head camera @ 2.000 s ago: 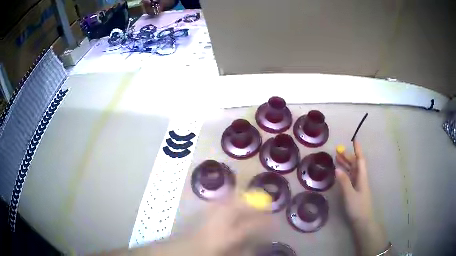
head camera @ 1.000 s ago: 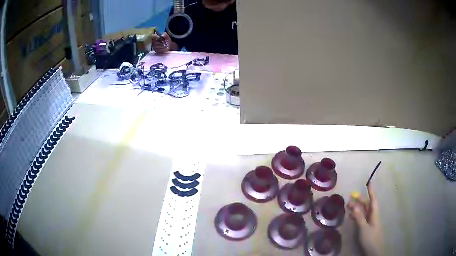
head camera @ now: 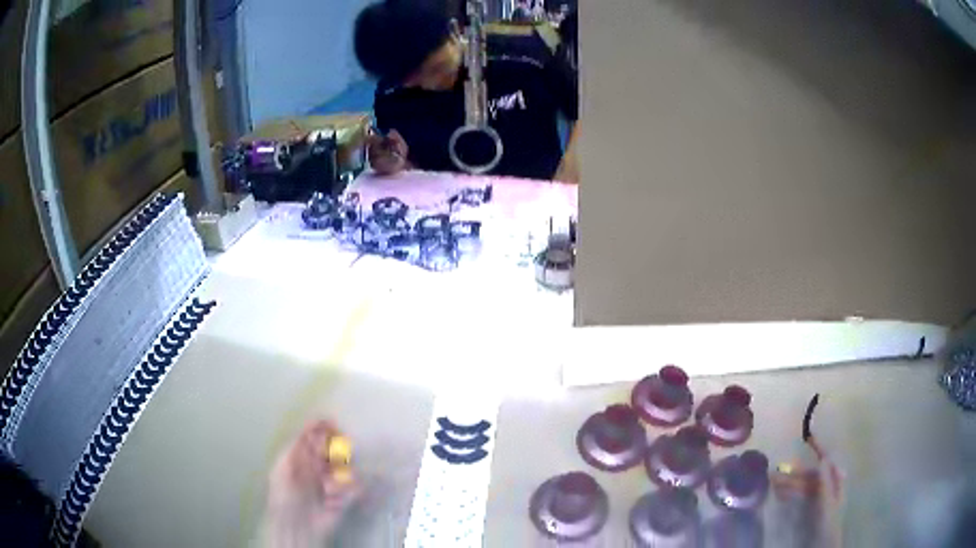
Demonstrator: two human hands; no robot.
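Note:
Several glossy dark-red flanged housings stand neck up on the table at lower right; the nearest is cut by the bottom edge. A white liner strip with three black curved pads lies left of them. My left hand, blurred, with yellow finger cots, is left of the strip, its fingers curled; I cannot tell whether it holds anything. My right hand, blurred, is right of the housings, with a thin black curved pad standing up from a fingertip.
A stack of pad strips leans at left, cartons behind it. A cardboard divider stands ahead. A person sits opposite, behind black wired parts and a pink mat. A silvery bag lies far right.
The view has tilted up, bringing the opposite person into sight. My left hand, over the housings and then out of view, is now left of the strip. My right hand still carries the black pad.

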